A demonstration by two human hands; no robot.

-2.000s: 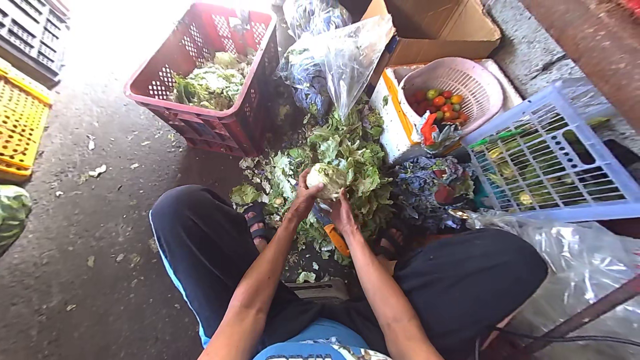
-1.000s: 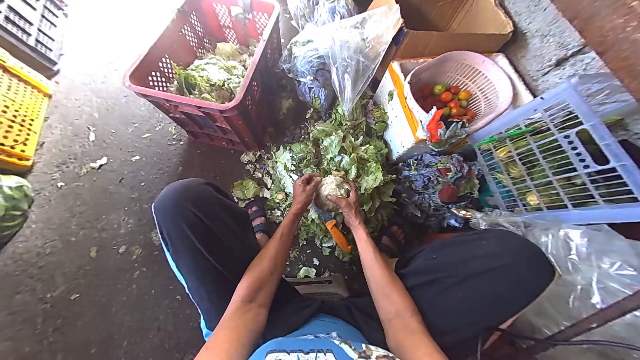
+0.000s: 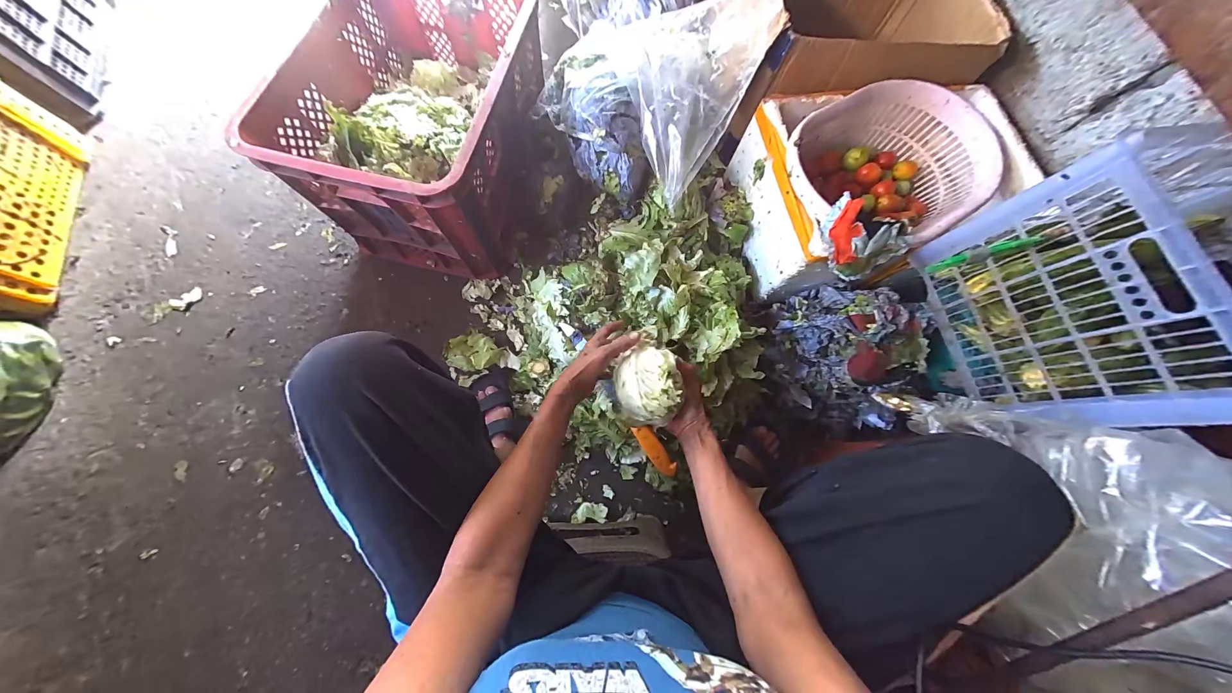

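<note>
A pale, trimmed cabbage head (image 3: 648,385) rests in my right hand (image 3: 689,402), whose fingers curl around its right side. At the cabbage's upper left is my left hand (image 3: 595,364), its fingers extended and near or lightly against the leaves; contact is hard to tell. An orange-handled knife (image 3: 654,450) shows just below the cabbage, its blade largely hidden. Under and beyond both hands lies a heap of loose green leaves (image 3: 674,279) on the floor.
A red plastic crate (image 3: 423,217) with leaves stands at the upper left. Rightward are a plastic bag (image 3: 707,77), a pink basket (image 3: 948,144) of tomatoes on a foam box (image 3: 775,241), and a tilted white crate (image 3: 1068,404). Yellow crates (image 3: 38,192) and a green cabbage (image 3: 24,380) edge the left.
The cabbage has been turned in my hands, and my left fingers, bunched at its top left a second ago, are now spread out.
</note>
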